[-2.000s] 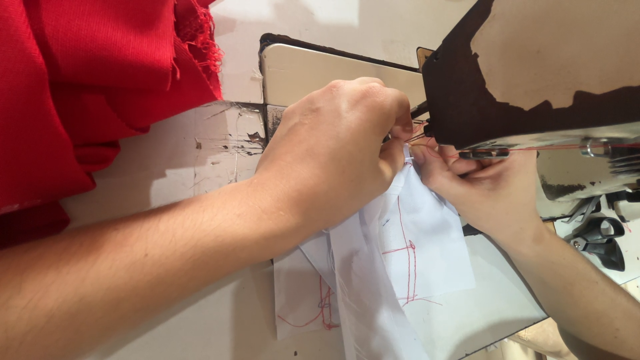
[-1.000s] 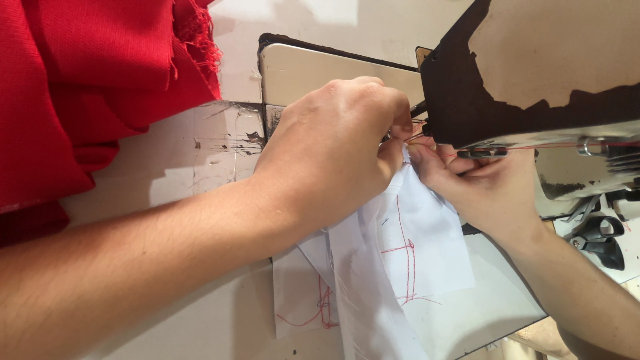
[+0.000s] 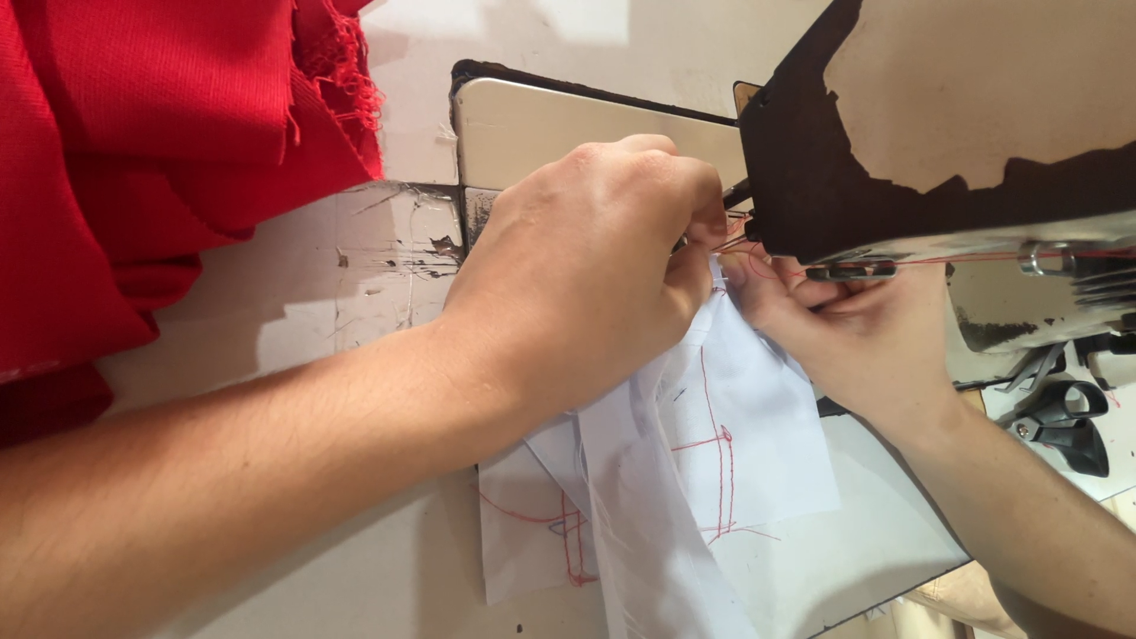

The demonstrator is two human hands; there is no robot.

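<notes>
White fabric (image 3: 763, 417) with red stitched lines lies under both hands, its top end close to the needle area of a sewing machine (image 3: 967, 98). My left hand (image 3: 595, 257) is bent over that end, thumb and fingers closed near the machine's needle; what sits between the fingertips is mostly hidden. Opposite it, my right hand (image 3: 834, 311) pinches the fabric's top edge between thumb and finger. Red thread (image 3: 923, 260) runs along the machine head and loops down by the fingertips.
Red fabric (image 3: 177, 115) with a frayed edge is heaped at the upper left. Black-handled scissors (image 3: 1061, 426) lie at the right, beyond my right wrist. The metal bed plate (image 3: 586, 129) of the machine is set into the worn white table (image 3: 302, 541).
</notes>
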